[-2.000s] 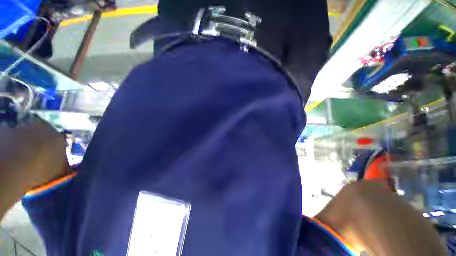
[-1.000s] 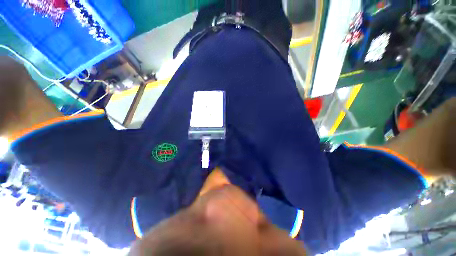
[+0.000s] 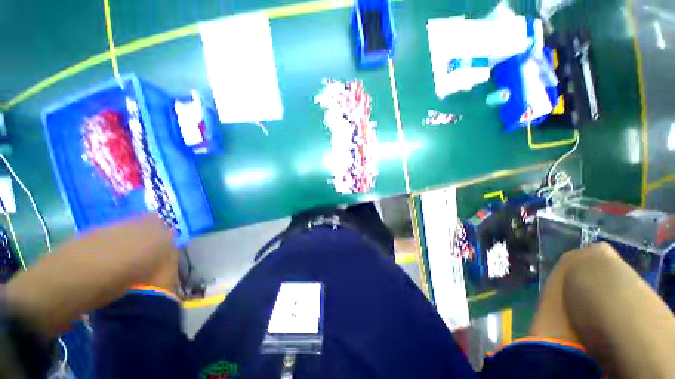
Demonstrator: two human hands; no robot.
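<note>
Both my bare arms bend back toward the camera; neither hand can be made out, both lie beyond the lower picture edges. A long red-white heap of wire leads (image 3: 351, 137) lies on the green bench in front of my waist. A large blue bin (image 3: 194, 194) on the left holds red-white leads (image 3: 113, 152) and a strip of black-white ones. A dark parts tray (image 3: 515, 238) with a blue edge sits at the right, with a heap of small white bits (image 3: 498, 259) in it and red-white leads by its left edge.
A clear acrylic guard (image 3: 622, 226) stands right of the tray. A small blue bin (image 3: 374, 33), paper (image 3: 243, 68), a small lead bundle (image 3: 442, 118), a blue tool bin (image 3: 522, 92), an adjustable wrench (image 3: 588, 78) and a long white strip (image 3: 444, 252) are on or beside the bench.
The view has swung up from my torso to the bench, so the bins, heap and tray now show. Both arms are bent, elbows forward.
</note>
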